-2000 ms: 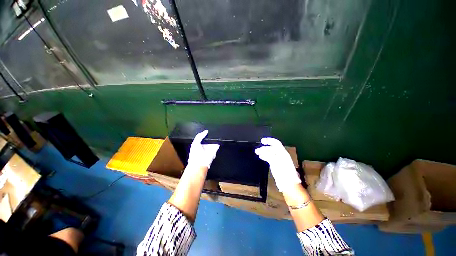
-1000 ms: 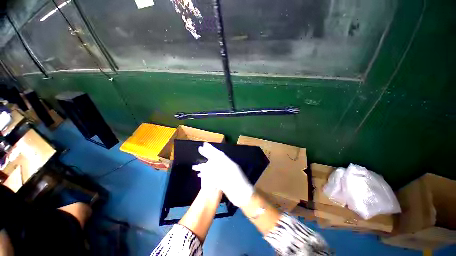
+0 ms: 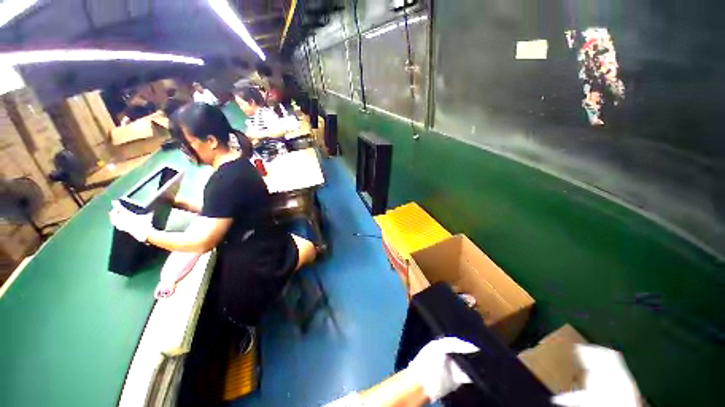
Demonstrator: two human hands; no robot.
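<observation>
A black housing (image 3: 485,350) is tilted at the lower right, in front of the cartons, partly cut off by the bottom edge. My left hand (image 3: 445,367), in a white glove, grips its near side with the fingers over the edge. My right hand (image 3: 606,380), also white-gloved, is blurred and partly cut off at the bottom; its fingers are on the housing's right end.
An open carton (image 3: 485,278) and a yellow ridged sheet (image 3: 412,226) lie along the green wall. Another black housing (image 3: 374,171) stands on the floor beyond. At left, a seated person (image 3: 238,191) handles a housing on the green belt (image 3: 71,318).
The view has swung left to show the belt and seated people. My hands, earlier overlapping over the housing, are now apart, and the housing appears at the lower right.
</observation>
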